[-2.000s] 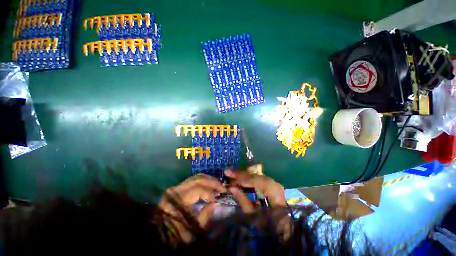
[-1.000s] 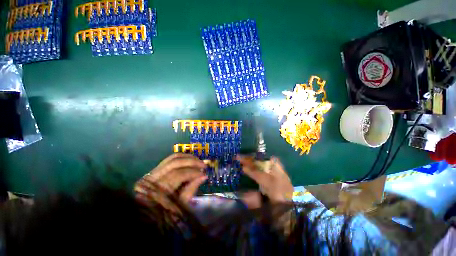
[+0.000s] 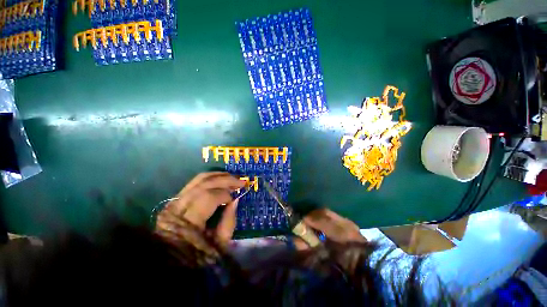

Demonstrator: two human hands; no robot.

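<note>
A blue PCB panel (image 3: 261, 207) lies on the green mat with a full row of orange flex circuits (image 3: 249, 153) along its top. A second, shorter orange row is partly under my left hand (image 3: 207, 201). My left hand holds a thin solder wire (image 3: 243, 195), which loops out at its left side. My right hand (image 3: 328, 226) holds the soldering iron (image 3: 295, 223); its metal shaft points up-left to the second row. Hair blurs the lower edge and hides the wrists. A bare PCB panel (image 3: 283, 69) lies at upper middle.
A pile of orange flex circuits (image 3: 369, 159) lies right of the panels. A white cup (image 3: 441, 153) and a fume extractor fan (image 3: 447, 90) stand further right, with black cables (image 3: 480, 186) beside. Part-filled panels (image 3: 132, 51) lie upper left. A plastic bag (image 3: 24, 162) is at the left edge.
The iron has swung from upright to a slant, its tip now at the second orange row. My left hand has moved up to that row, and the solder wire now shows. The view has shifted slightly.
</note>
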